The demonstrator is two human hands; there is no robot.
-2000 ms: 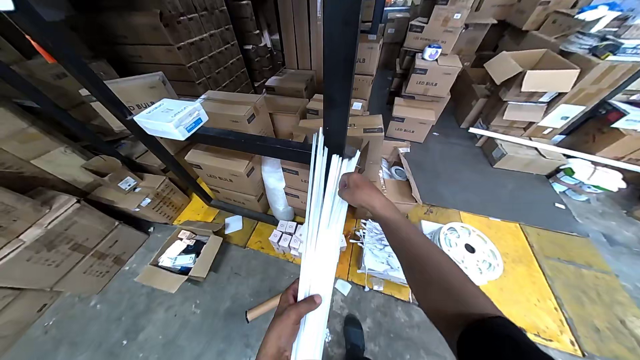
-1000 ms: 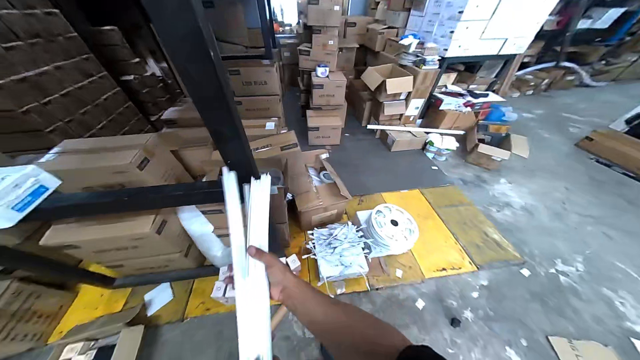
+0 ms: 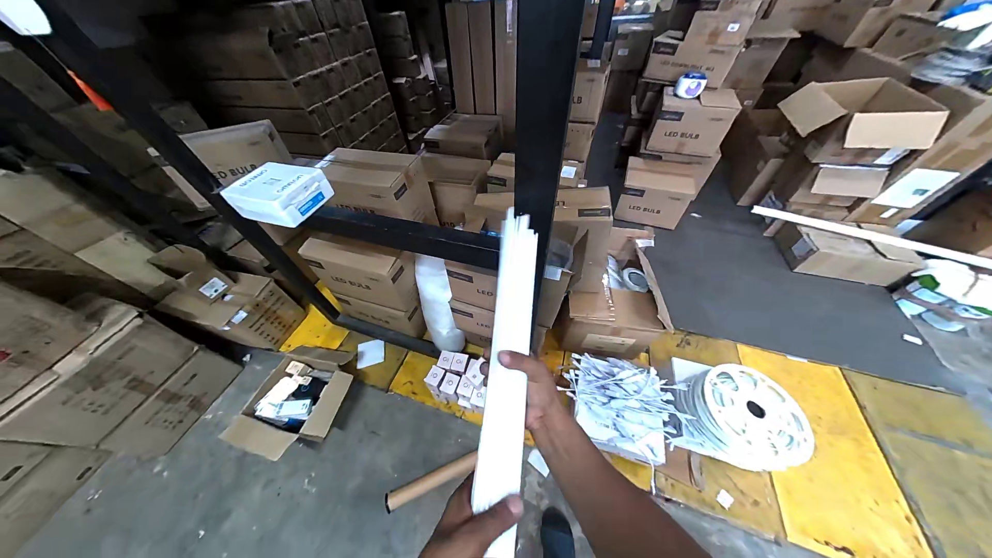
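A bundle of long white strips [image 3: 508,372] runs upright through the middle of the view, its top ends close to the black rack post [image 3: 542,116]. Low on the bundle, my left hand [image 3: 473,523] grips it, thumb across the front. Higher up, my right hand [image 3: 531,387] closes around it from the right side. The bundle's lower end is out of view. Right of my right hand lie a pile of thin white pieces [image 3: 620,399] and a large white reel [image 3: 748,418]. Small pale boxes [image 3: 449,380] stand just left of the bundle.
Cardboard cartons [image 3: 360,271] fill the rack behind a black crossbar [image 3: 403,240]. A white box [image 3: 277,192] rests by the crossbar's left end. On the floor are an open carton [image 3: 291,403], a cardboard tube [image 3: 430,482] and an open box with rolls [image 3: 620,310]. A long white bar [image 3: 868,235] lies at the right.
The view has swung right and then back. The strips, spread apart at the top two seconds ago, are now in a tighter bundle. My left hand, out of view one second ago, shows again.
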